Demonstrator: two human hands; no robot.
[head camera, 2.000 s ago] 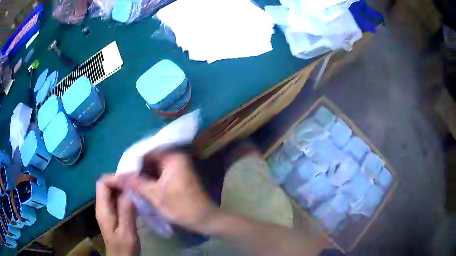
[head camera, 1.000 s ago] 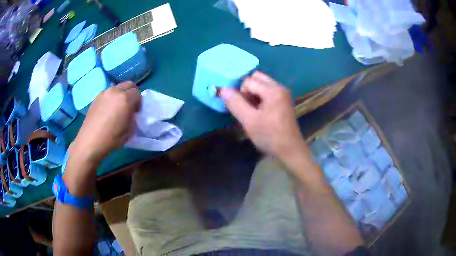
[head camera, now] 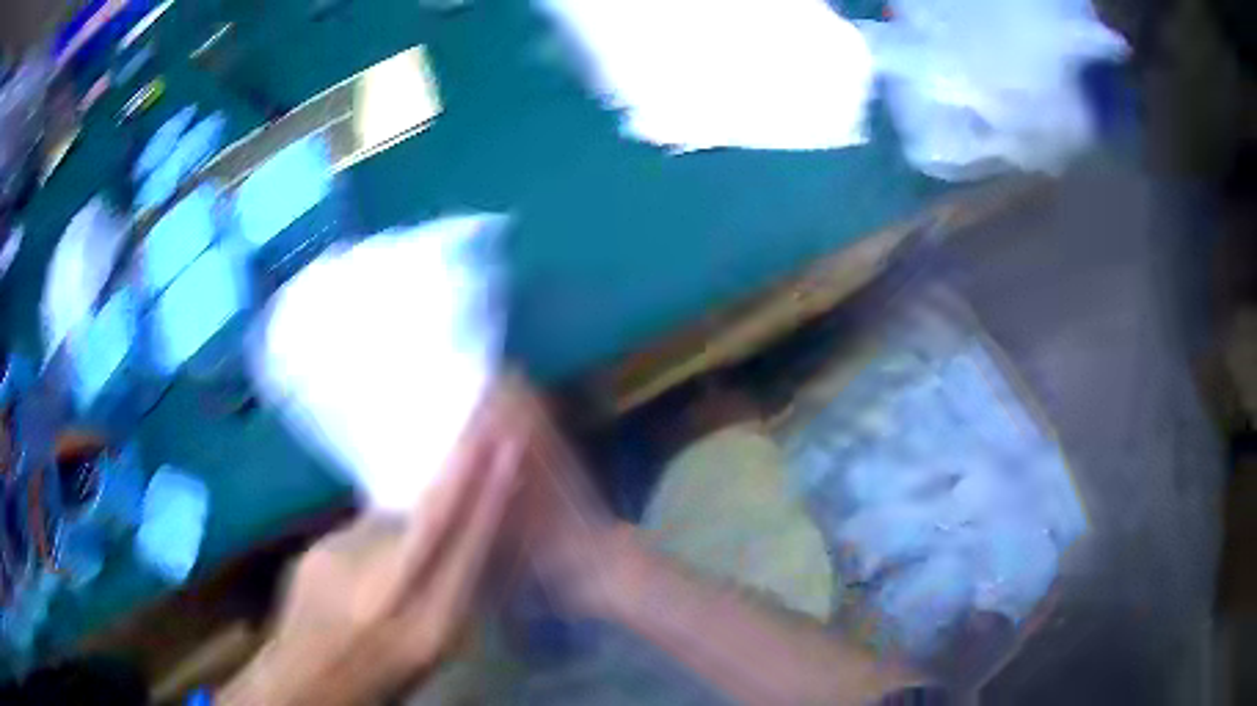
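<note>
A white bag (head camera: pixel 386 352) stands up from my two hands at the bench's front edge, its wide end pointing up and away. The picture is blurred. My left hand (head camera: pixel 393 586) is on the bag's lower end from the left. My right hand (head camera: pixel 538 490) meets it from the right, fingers against the same end. Whether a speaker is inside the bag cannot be told.
Light-blue speakers (head camera: pixel 200 304) stand at bench left, near a slotted strip (head camera: pixel 393 104). A bright white pile of bags (head camera: pixel 731 69) and loose translucent bags (head camera: pixel 979 83) lie at the back right. A filled carton (head camera: pixel 951 483) is on the floor at right.
The light-blue speaker my right hand touched on the bench no longer shows there. My hands have come together around a white bag, and the crumpled white piece has left its place.
</note>
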